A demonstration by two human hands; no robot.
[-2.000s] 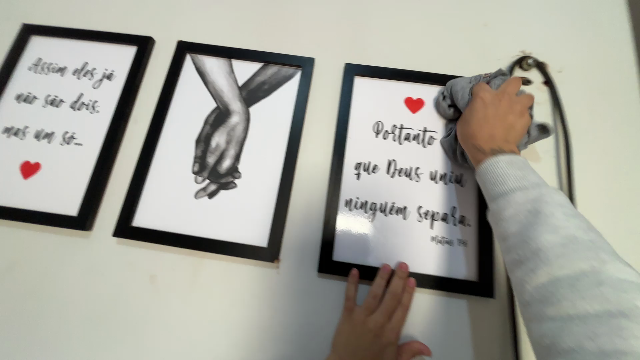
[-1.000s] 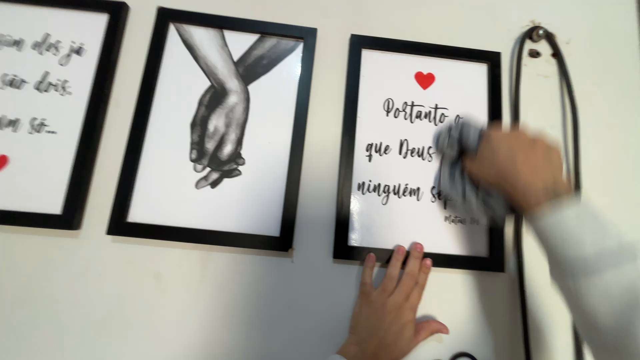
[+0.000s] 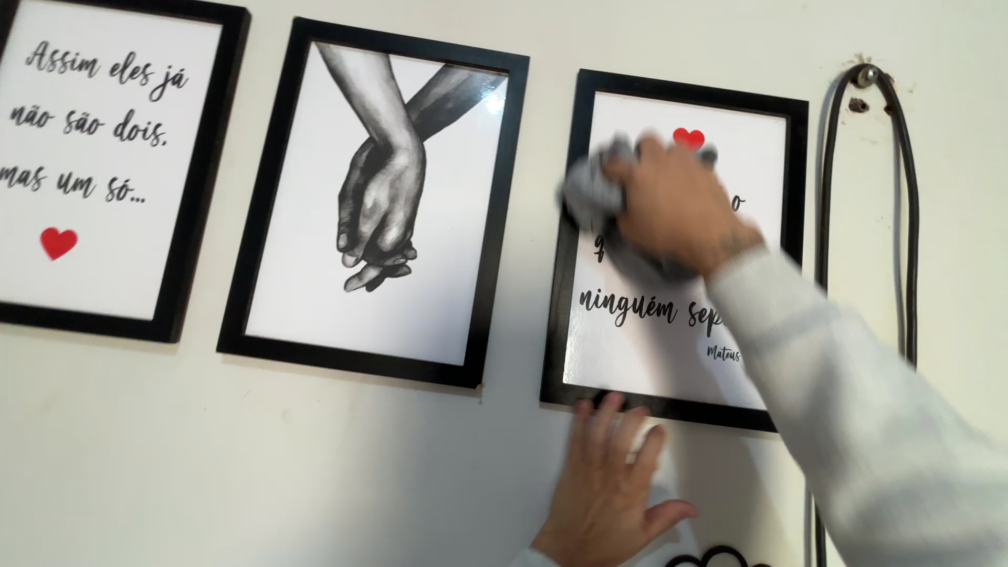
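Observation:
My right hand (image 3: 681, 209), blurred by motion, grips a crumpled grey cloth (image 3: 594, 193) against the upper left of the right-hand black picture frame (image 3: 555, 346). That frame holds a white print with lettering and a red heart (image 3: 688, 138); hand, cloth and sleeve hide part of the words. Below it, my left hand (image 3: 606, 472) has its fingers spread, the fingertips at the frame's bottom edge and nothing held in it.
A black frame with a drawing of clasped hands (image 3: 382, 181) hangs in the middle, another lettered frame (image 3: 177, 236) at the left. A black cable (image 3: 825, 173) loops over a screw (image 3: 867, 75) at the right. Dark curved shapes (image 3: 720, 555) show at the bottom edge.
My right hand with the cloth has moved from the frame's upper right corner, down its right side, and then across to its upper left. My left hand stays at the bottom edge.

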